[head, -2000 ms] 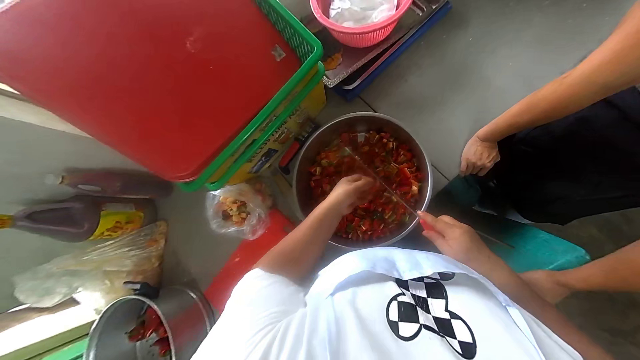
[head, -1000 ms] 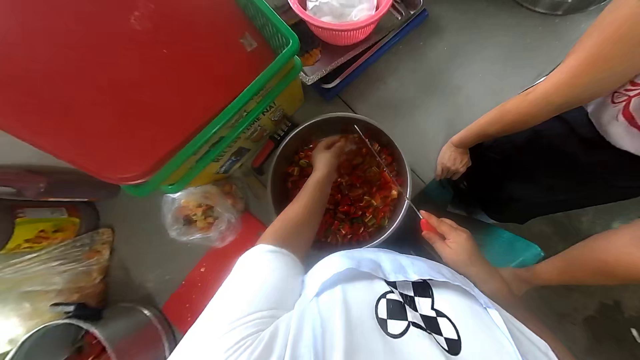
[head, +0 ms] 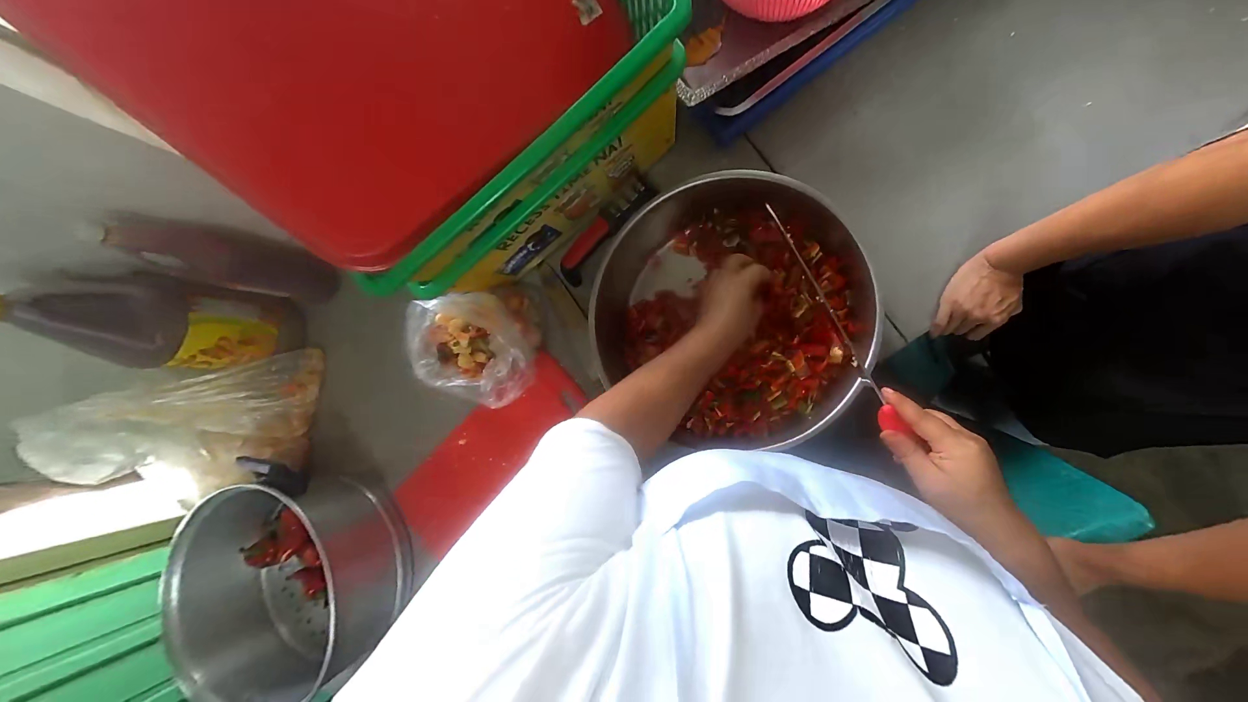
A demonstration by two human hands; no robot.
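Observation:
A round metal basin (head: pixel 733 179) holds chopped red peppers (head: pixel 746 400), with a patch of its bottom bare at the upper left. My left hand (head: pixel 736 295) is down in the basin among the pieces; its fingertips are partly hidden, so what they grip cannot be told. In my right hand (head: pixel 941 448), at the basin's lower right rim, is the red handle of a long thin-bladed knife (head: pixel 811 283). The blade slants up and left across the basin above the peppers.
Red and green plastic trays (head: pixel 546 161) stand stacked at upper left. Near them lie a red-handled tool (head: pixel 585 244), a plastic bag of food (head: pixel 468 346) and a red board (head: pixel 478 468). A metal pot (head: pixel 331 585) holds red peppers. Another person's hand (head: pixel 978 297) is at right.
My left hand has moved within the basin and is now lower among the peppers. A bare patch of basin bottom shows beside it. The knife remains in my right hand.

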